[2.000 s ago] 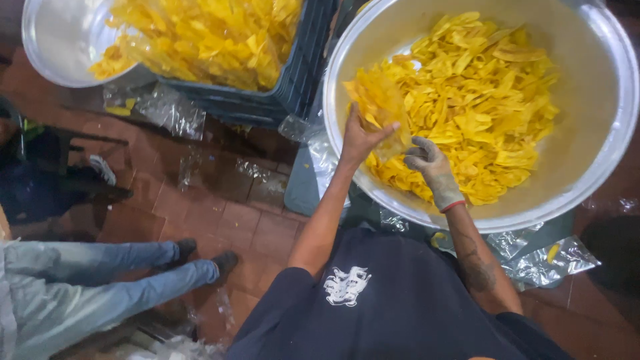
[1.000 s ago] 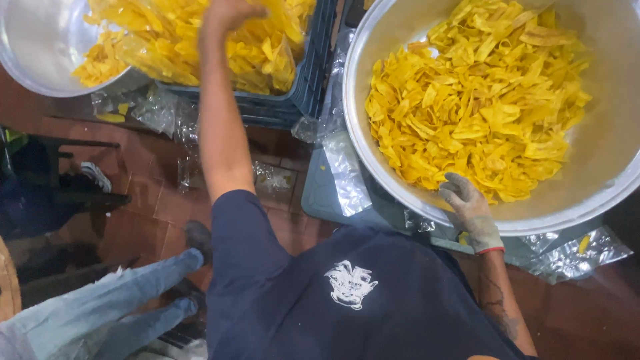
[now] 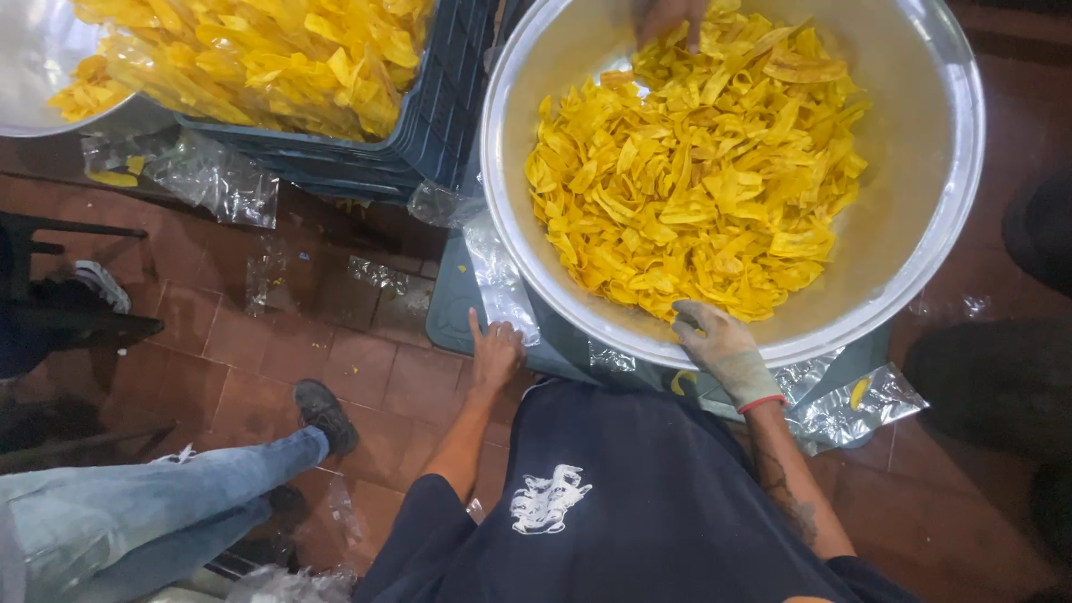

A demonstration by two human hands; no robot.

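A wide round metal basin [image 3: 930, 209] holds a heap of thin yellow fried chips [image 3: 687, 184], probably plantain. My left hand [image 3: 497, 352], bare, is at the lower end of a stack of clear plastic bags [image 3: 498, 280] lying on a grey-green surface left of the basin; its fingertips touch the bags, and whether it grips one cannot be told. My right hand [image 3: 718, 339], in a pale knitted glove with a red cuff, rests over the basin's near rim, its fingertips beside the chips. Another person's hand [image 3: 670, 21] reaches into the chips at the basin's far side.
Stacked dark plastic crates [image 3: 444, 109] hold filled bags of chips [image 3: 276, 59] at the upper left, beside another metal basin [image 3: 42, 67]. Loose plastic bags [image 3: 871, 406] lie near the right. A person's jeans-clad legs [image 3: 167, 502] and a chair [image 3: 75, 230] are at the left.
My left hand held a bag of chips over the basin, reached to the crate, and is now down at the empty bags. My gloved hand moved to the near rim. Another person's hand has appeared.
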